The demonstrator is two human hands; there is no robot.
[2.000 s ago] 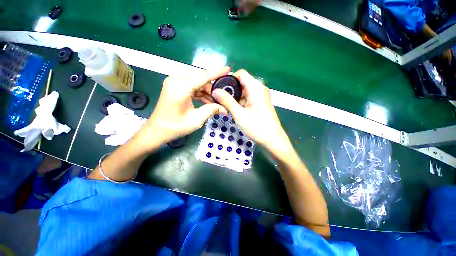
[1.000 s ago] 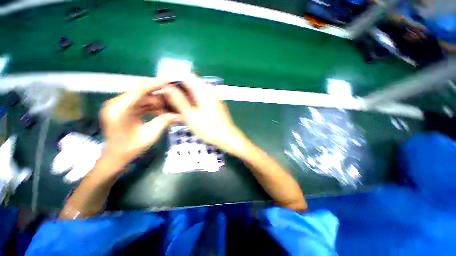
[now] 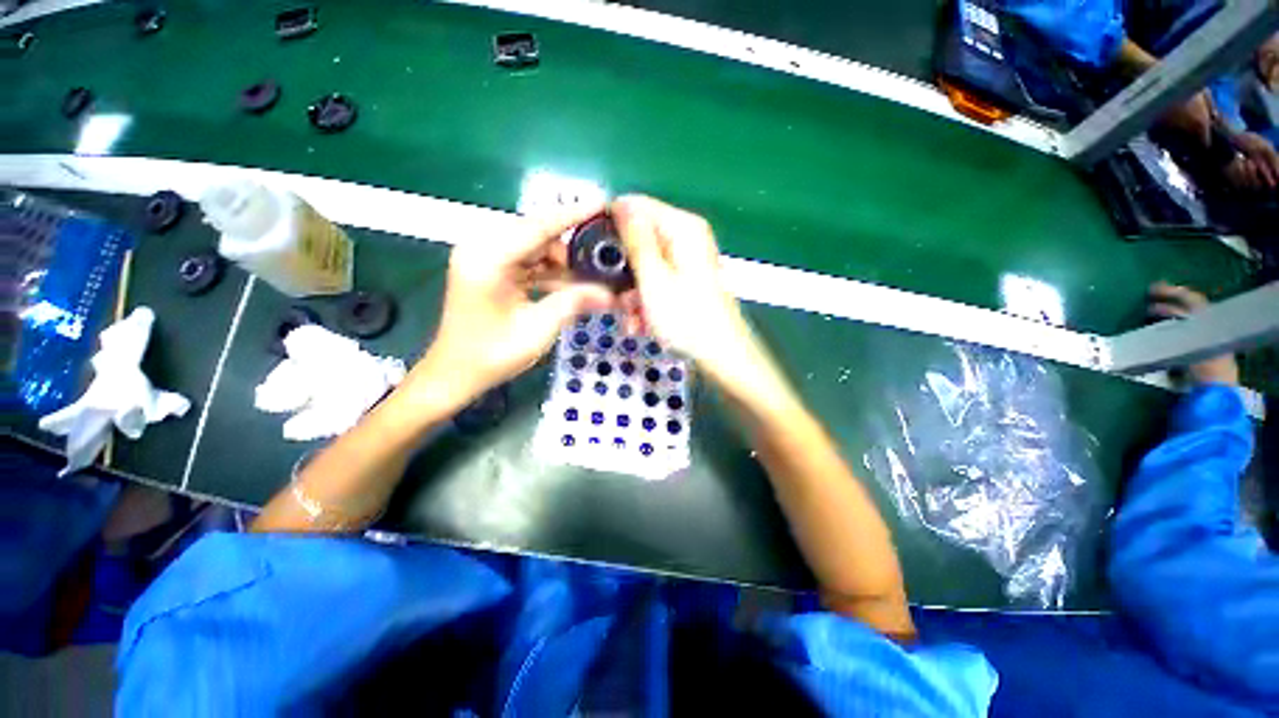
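A black round housing (image 3: 599, 254) with a light-ringed centre hole is held up in front of me. My left hand (image 3: 494, 302) grips its left side with thumb and fingers. My right hand (image 3: 676, 281) is on its right side, its fingertips partly hidden. Just below the hands, a pale blister tray (image 3: 613, 456) with rows of small dark round inserts lies on the bench; its top edge is partly covered by the hands.
Left: solvent bottle (image 3: 278, 239), crumpled white cloth (image 3: 326, 382), spare housings (image 3: 368, 313), limp white glove (image 3: 119, 386), blue-filmed tray (image 3: 56, 302). Right: clear plastic bags (image 3: 989, 470) and another person's blue sleeve (image 3: 1189, 498). Beyond the white rail, the green belt (image 3: 786, 168) carries dark parts.
The housing now faces me with its hole more centred, and the right thumb is off its face. Box-like parts have appeared on the belt. Another person's arm has come in at the right.
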